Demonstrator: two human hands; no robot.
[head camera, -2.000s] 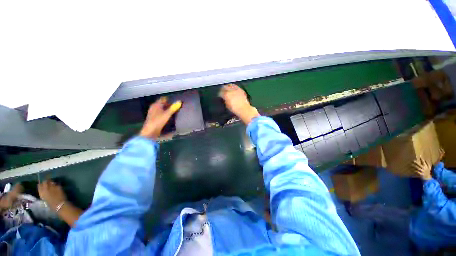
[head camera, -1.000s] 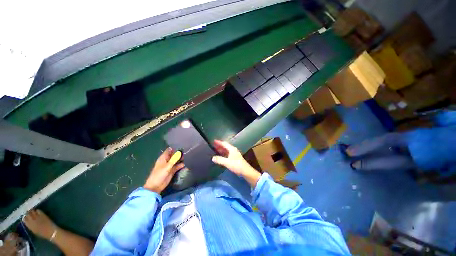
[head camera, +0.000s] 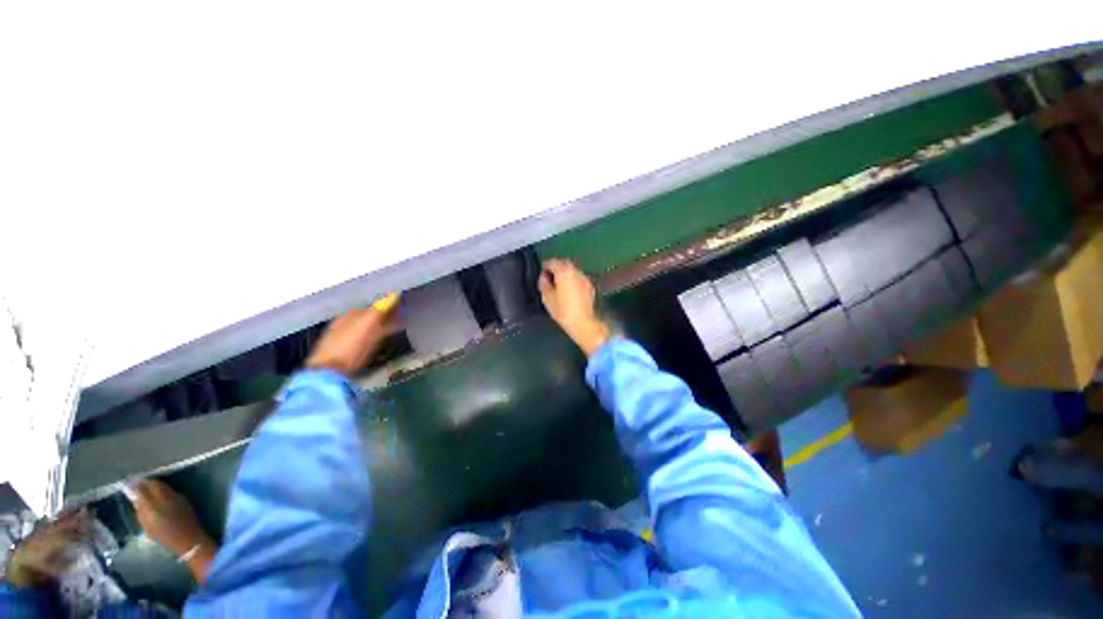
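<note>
Two dark boxes or box parts lie on the green conveyor under the shelf edge: a flat grey-black one (head camera: 443, 317) and a darker one (head camera: 508, 288) to its right. My left hand (head camera: 353, 336), with a yellow finger cot, is at the left side of the grey-black one; its fingertips are partly hidden. My right hand (head camera: 571, 300) has curled fingers at the right edge of the darker one. Whether either hand grips is unclear. A tight two-row block of closed grey-black boxes (head camera: 835, 302) stands on the bench at right.
A white overhead shelf (head camera: 363, 133) covers the far side. A worn metal rail (head camera: 798, 215) divides conveyor and dark green bench (head camera: 484, 423). More dark boxes lie left on the belt. A neighbour's hand (head camera: 169, 518) is at lower left. Brown cartons (head camera: 910, 409) stand at right.
One second ago both hands held a dark box over the bench. That box is out of my hands, which have moved forward to the conveyor. The view has turned and the shelf fills more of it.
</note>
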